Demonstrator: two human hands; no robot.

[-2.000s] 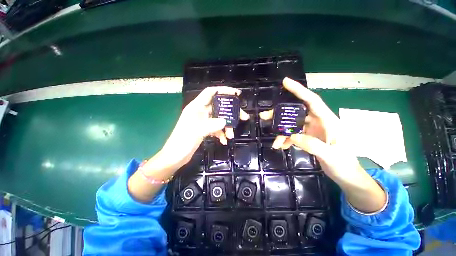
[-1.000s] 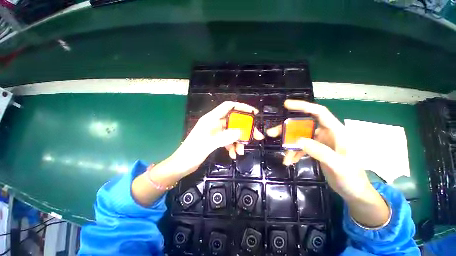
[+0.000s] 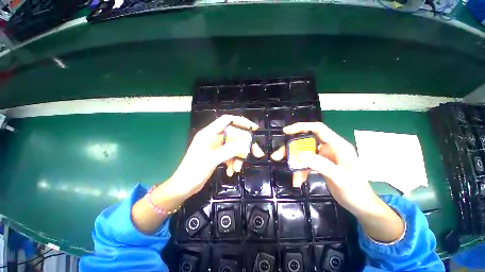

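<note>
My left hand (image 3: pixel 210 149) holds a small camera unit (image 3: pixel 237 139) by its edges, its screen facing me and pale white with some yellow low down. My right hand (image 3: pixel 329 159) holds a second camera unit (image 3: pixel 303 144), its screen orange-yellow above and whitish below. My thumbs overlap the lower parts of both screens. Both units are above a black compartment tray (image 3: pixel 291 213). Several camera units (image 3: pixel 226 222) lie lens up in its two nearest visible rows; the lowest row is cut off by the frame edge. The hands hide some pockets.
A white sheet with a torn lower edge (image 3: pixel 391 159) lies right of the tray. A second black tray with camera units (image 3: pixel 461 159) stands at the right edge. A small black object (image 3: pixel 451 241) is near the bench edge. A white strip (image 3: pixel 372 101) crosses the green bench. Dark items lie at top left.
The screens went from white text lines on black to orange; now the left one is mostly white and the right one part orange, part whitish. Both hands still hold the units. The view has shifted slightly.
</note>
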